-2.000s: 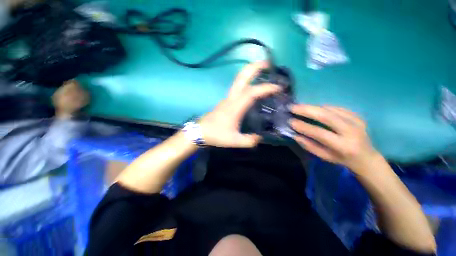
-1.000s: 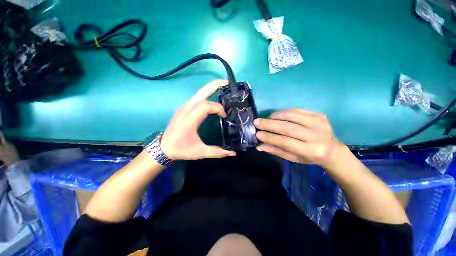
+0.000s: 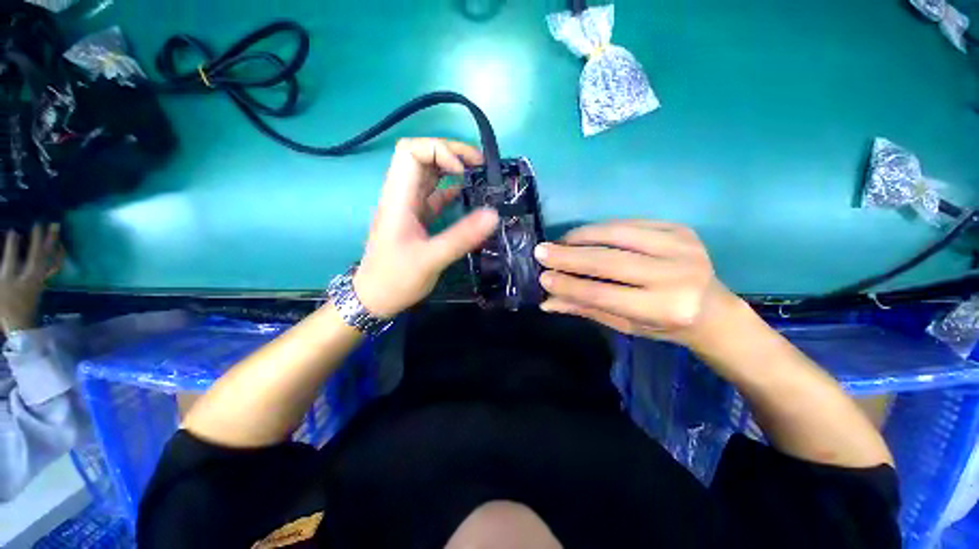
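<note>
A black housing with wired unit (image 3: 505, 257) is held at the bench's front edge, open side up, with thin white wires showing. My left hand (image 3: 413, 231) grips its left side, the thumb over the inside near the cord end and the fingers at the far left corner. My right hand (image 3: 633, 277) holds its right side with the fingertips. A black power cord (image 3: 370, 136) leaves the far end of the housing and runs left to a loop bound with a yellow tie (image 3: 205, 75).
A heap of black units with exposed wires (image 3: 81, 129) lies at the left. Crinkled silvery bags (image 3: 616, 90) lie at the back and right (image 3: 896, 175) of the green mat (image 3: 730, 129). Blue crates (image 3: 140, 375) stand below both sides. Another person's hand (image 3: 24, 273) is at far left.
My left thumb has moved from the housing's near end up over its inside, near the cord. The housing is slightly tilted. Another person's hand has come up at the far left.
</note>
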